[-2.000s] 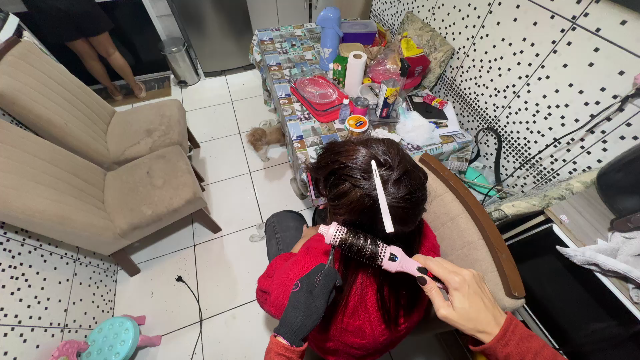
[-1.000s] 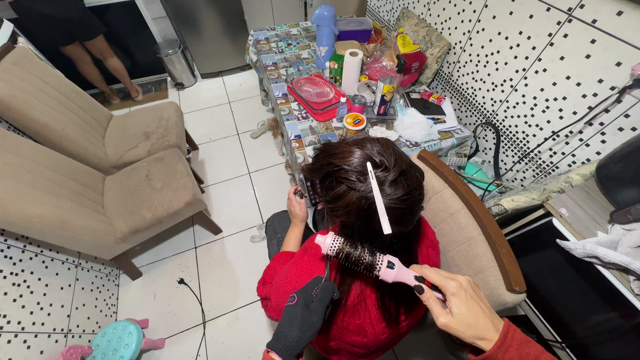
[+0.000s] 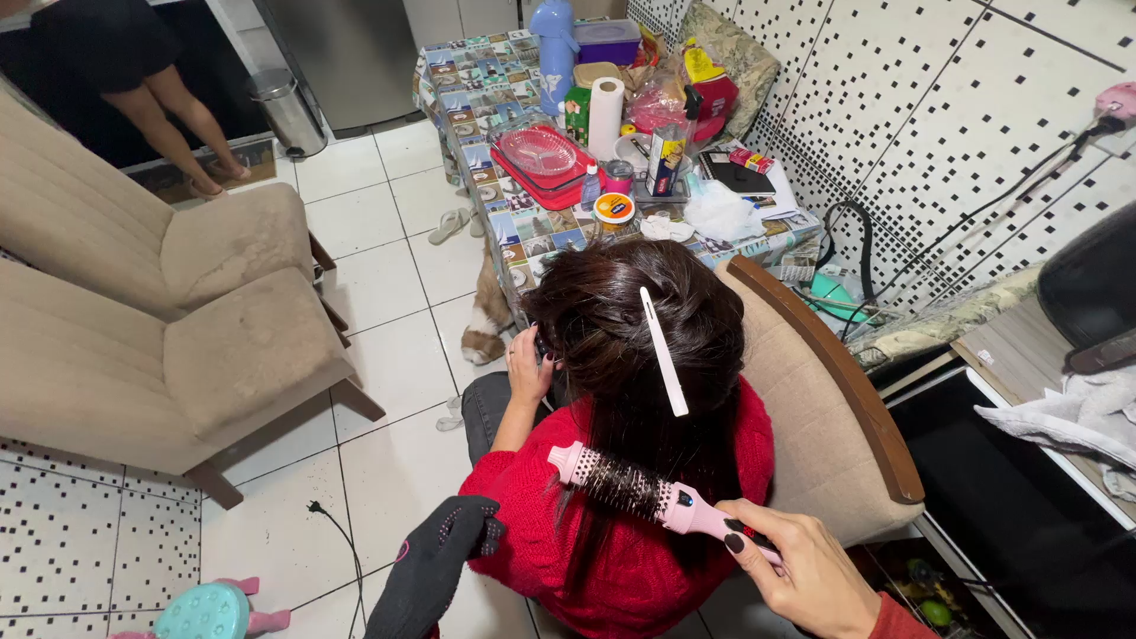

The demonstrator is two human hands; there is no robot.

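Observation:
A pink electric hot-air brush (image 3: pixel 626 488) lies across the lower lengths of a seated person's long dark hair (image 3: pixel 621 337), and my right hand (image 3: pixel 794 564) is closed around its handle. My left hand (image 3: pixel 444 555), in a black glove with small dots, is beside the person's red knitted sweater (image 3: pixel 519 506), left of the brush tip and apart from it; its fingers are bent, and whether they pinch any strands cannot be told. A long white hair clip (image 3: pixel 663 351) holds hair at the back of the head. The person's own hand is raised near the face.
Ahead stands a table with a patterned cloth (image 3: pixel 461 75), crowded with containers and paper towels (image 3: pixel 606 120). Beige chairs (image 3: pixel 240 355) are on the left. A cat (image 3: pixel 486 319) is beside the table. A loose plug (image 3: pixel 315 508) and a turquoise stool (image 3: pixel 202 612) are lower left. Another person stands far left.
My gloved left hand has moved left and down, away from the brush. The seated person's hand, out of sight two seconds ago, is now up by the face. The brush stays near the hair's lower lengths.

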